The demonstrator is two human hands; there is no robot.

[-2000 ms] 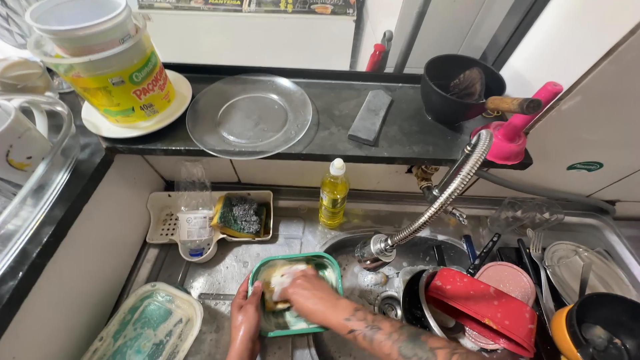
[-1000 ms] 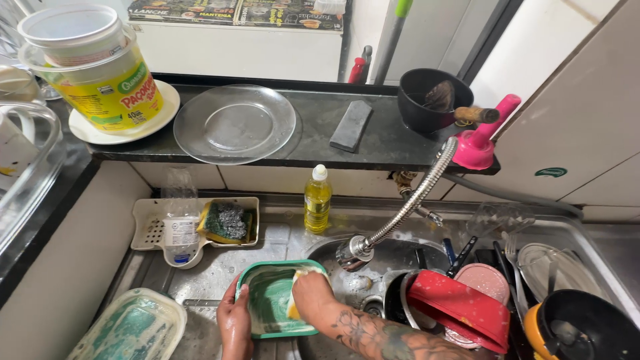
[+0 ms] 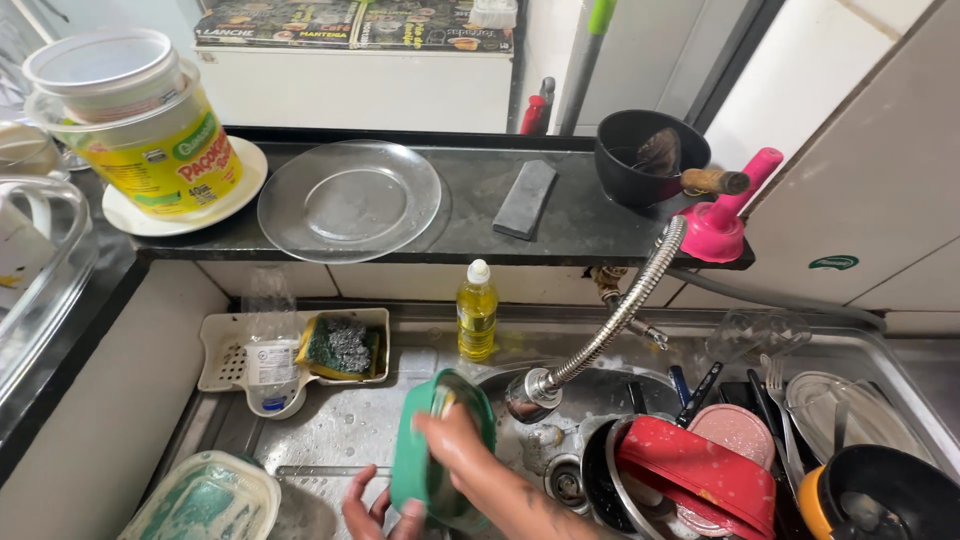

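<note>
A green plastic container [image 3: 420, 442] is tilted on its side over the left edge of the sink basin. My right hand [image 3: 454, 439] reaches inside it, blurred, with part of a yellowish sponge [image 3: 444, 397] showing at the fingers. At the container's lower left is my left hand [image 3: 382, 506], fingers spread, the thumb at its bottom edge; whether it grips is unclear. Behind stands a bottle of yellow dish soap [image 3: 477, 315]. A second sponge with steel wool [image 3: 341, 349] rests in the cream caddy [image 3: 217, 367] beside a clear plastic bottle [image 3: 272, 367].
A soapy container [image 3: 202, 499] lies at lower left. The flexible faucet [image 3: 615, 315] arches over the basin. Right of it are a red container [image 3: 697, 472], pans, cutlery and plates. The ledge above holds a glass plate [image 3: 349, 199], a black pot [image 3: 649, 161] and a pink plunger [image 3: 716, 225].
The green container has gone from lying face up to tilted on its side. My left hand, earlier along its left side, is now at its lower edge with fingers spread.
</note>
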